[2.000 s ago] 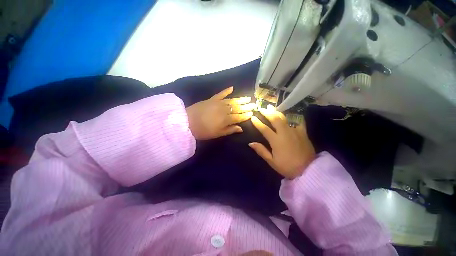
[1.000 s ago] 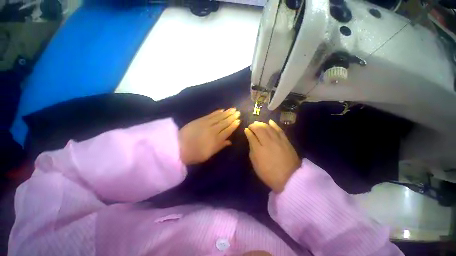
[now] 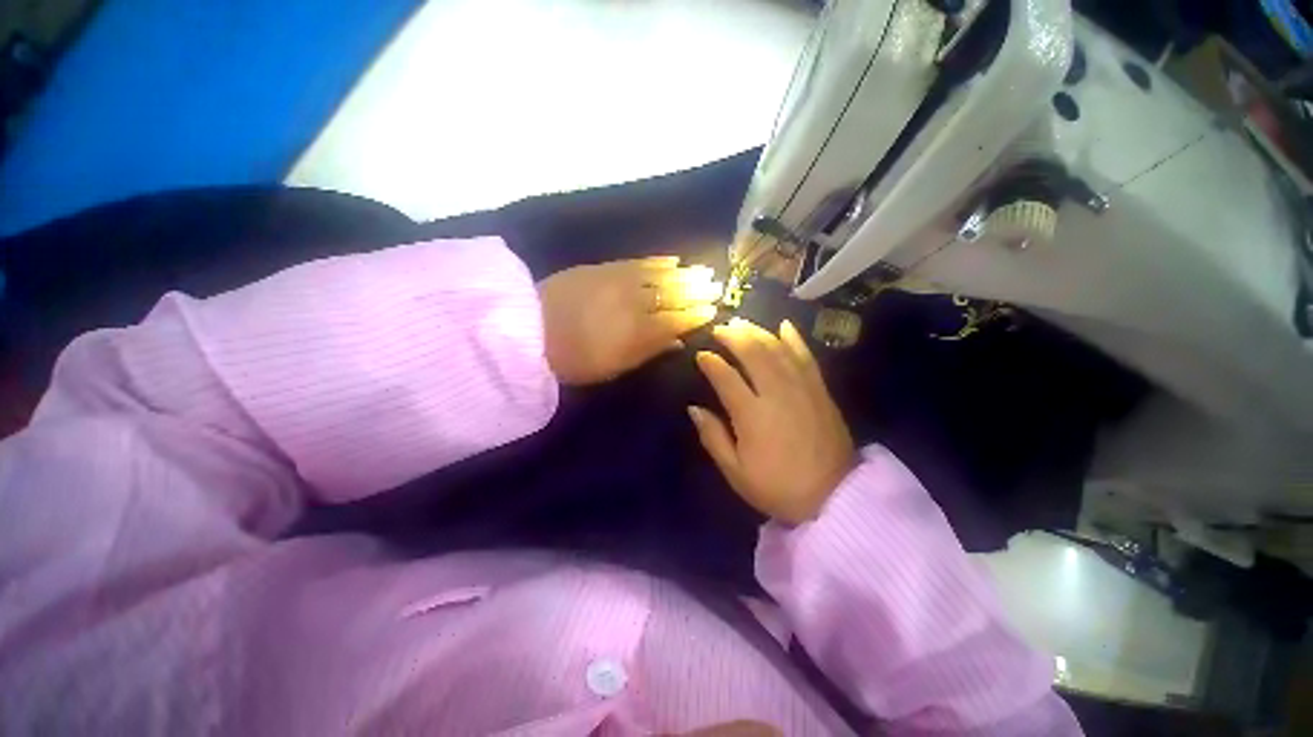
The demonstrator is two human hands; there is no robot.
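A dark garment piece (image 3: 576, 461) covers the machine bed and my lap. My left hand (image 3: 622, 313) lies flat on it, fingers together, fingertips at the left of the presser foot (image 3: 736, 285), with a ring on one finger. My right hand (image 3: 775, 413) rests on the cloth just below the foot, fingers spread and fingertips near the left hand's. Both hands press on the cloth from above. The lamp glare hides the needle and any seam. A gold embroidered motif (image 3: 973, 317) shows on the cloth right of the foot.
The off-white sewing machine (image 3: 1152, 245) fills the upper right, with its tension dial (image 3: 1021, 222). A white table (image 3: 562, 108) lies behind the cloth, and a blue sheet (image 3: 187, 101) is at the upper left. A small dark object (image 3: 1152, 566) lies at the lower right by a white surface.
Since one second ago, my left hand has moved up and right to the presser foot, and my right fingertips have come closer to it. The camera view has shifted.
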